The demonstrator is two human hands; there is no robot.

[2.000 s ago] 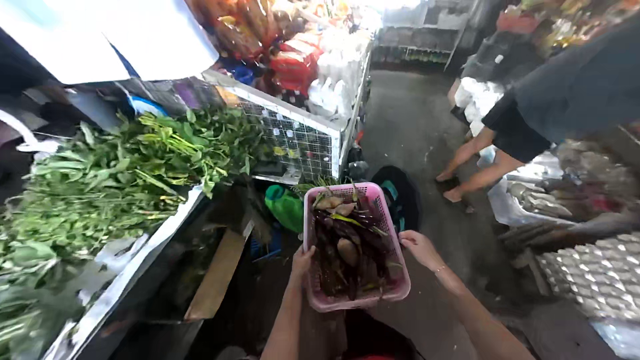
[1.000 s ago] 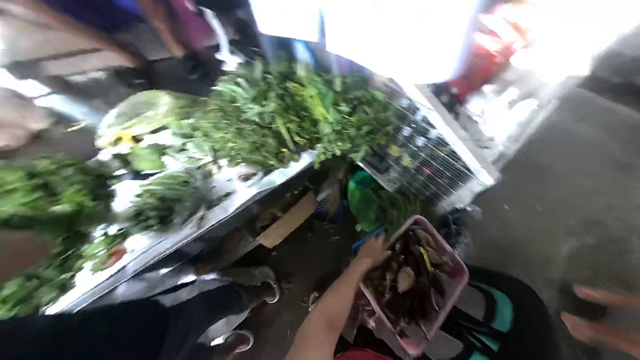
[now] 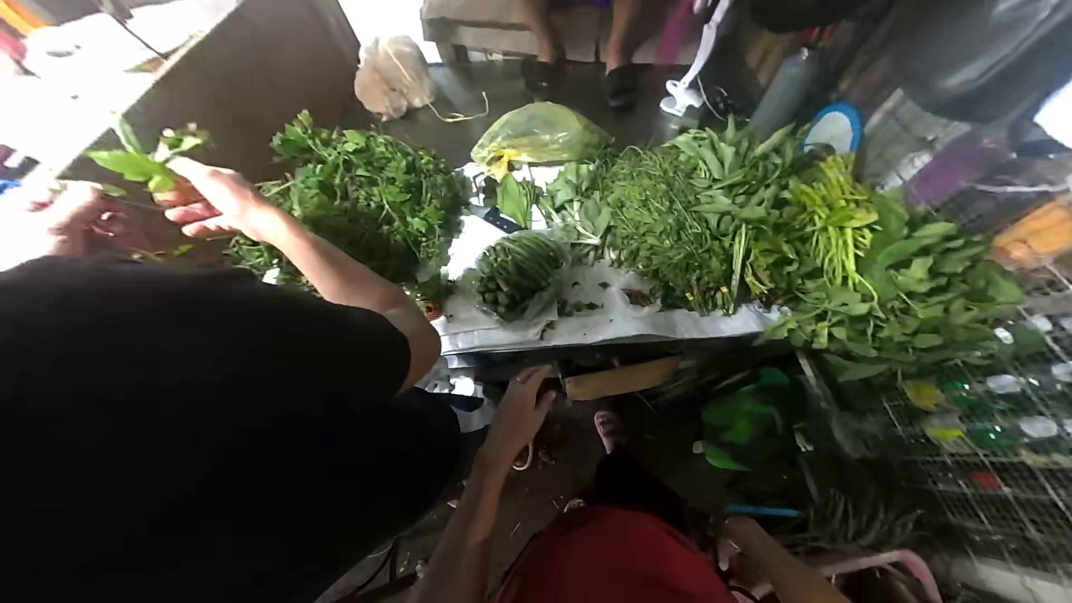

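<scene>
My left hand [image 3: 523, 412] hangs just below the front edge of the vegetable table [image 3: 586, 331], its fingers loosely bent and holding nothing. Low down on the right, beside my red shirt, is my right hand [image 3: 730, 548]; it is dark and partly hidden, so its hold cannot be told. To the right of it shows the rim of a pink plastic basket [image 3: 909, 563], mostly cut off by the frame. Bundles of leafy greens [image 3: 695, 201] cover the table, with a clear bag of green pods [image 3: 519, 272] near the front edge and a tied yellow-green plastic bag [image 3: 540, 136] behind.
A person in a black shirt [image 3: 201, 419] stands close on my left, holding a leafy sprig [image 3: 142, 167]. A piece of cardboard [image 3: 624, 378] and a green plastic bag [image 3: 749, 414] are under the table. On the right is a wire rack [image 3: 988, 444] with bottles.
The view has swung left to the table. My left hand has come off the pink basket, which it touched one second ago. The person in black is now far more in view.
</scene>
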